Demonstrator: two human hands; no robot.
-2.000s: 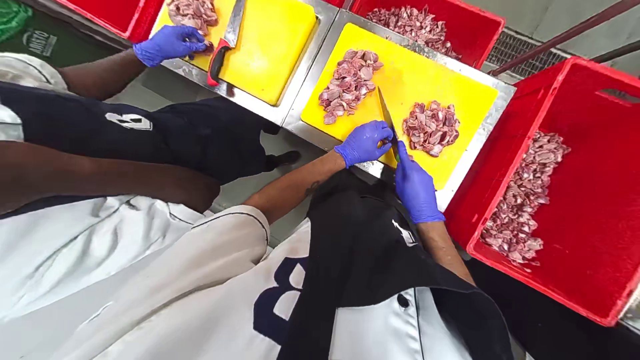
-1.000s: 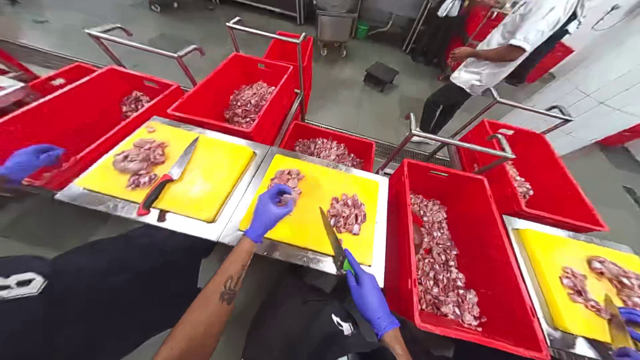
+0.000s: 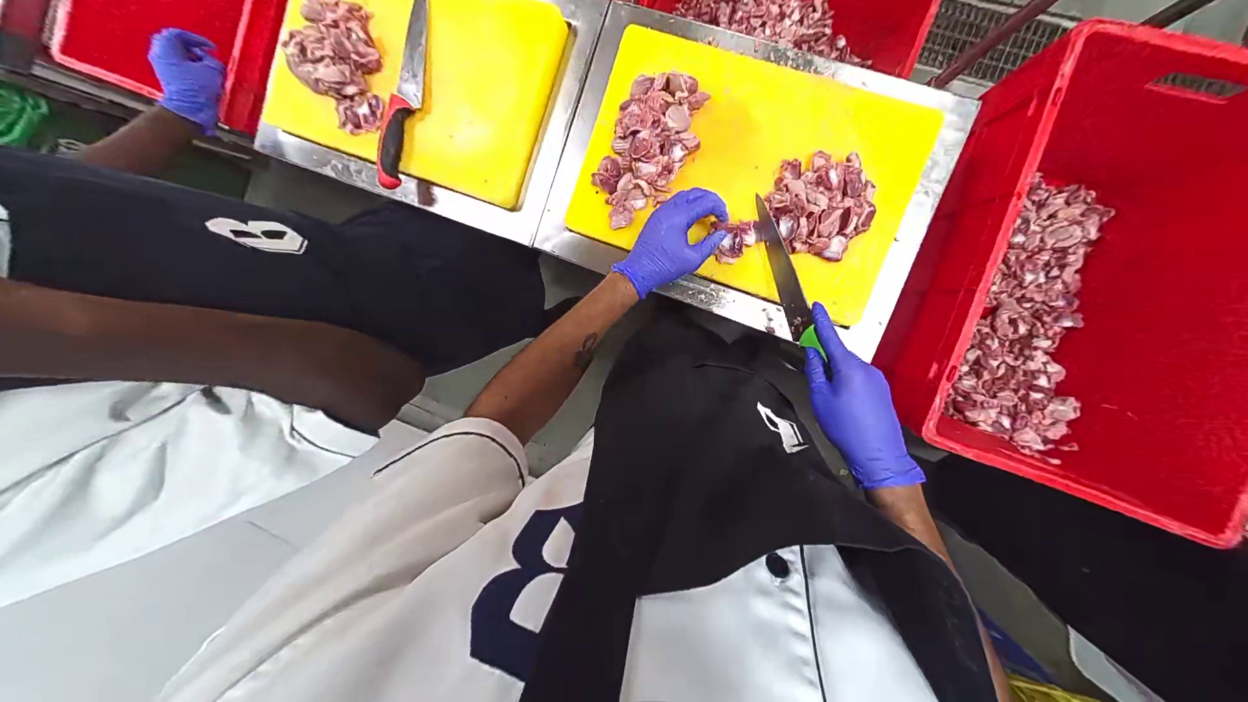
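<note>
My left hand [image 3: 675, 242], in a blue glove, pinches a small piece of raw meat [image 3: 733, 241] near the front edge of a yellow cutting board [image 3: 751, 112]. In my right hand [image 3: 856, 405], also gloved, is a green-handled knife [image 3: 786, 271]; its blade lies slanted over the board, its tip between the held piece and the right-hand pile. One meat pile [image 3: 651, 141] lies on the board's left side, another pile [image 3: 824, 205] on its right. A metal tray [image 3: 582, 127] surrounds the board.
A red crate [image 3: 1160, 292] with meat pieces stands to the right, another red crate [image 3: 892, 34] behind the board. On the left, a co-worker's gloved hand [image 3: 188, 80] is beside a second yellow board [image 3: 487, 107] bearing meat and a red-and-black-handled knife [image 3: 394, 136].
My left hand has moved from above the board's left pile to its front edge, where it now holds a piece by the blade. The view has swung sharply downward since one second ago.
</note>
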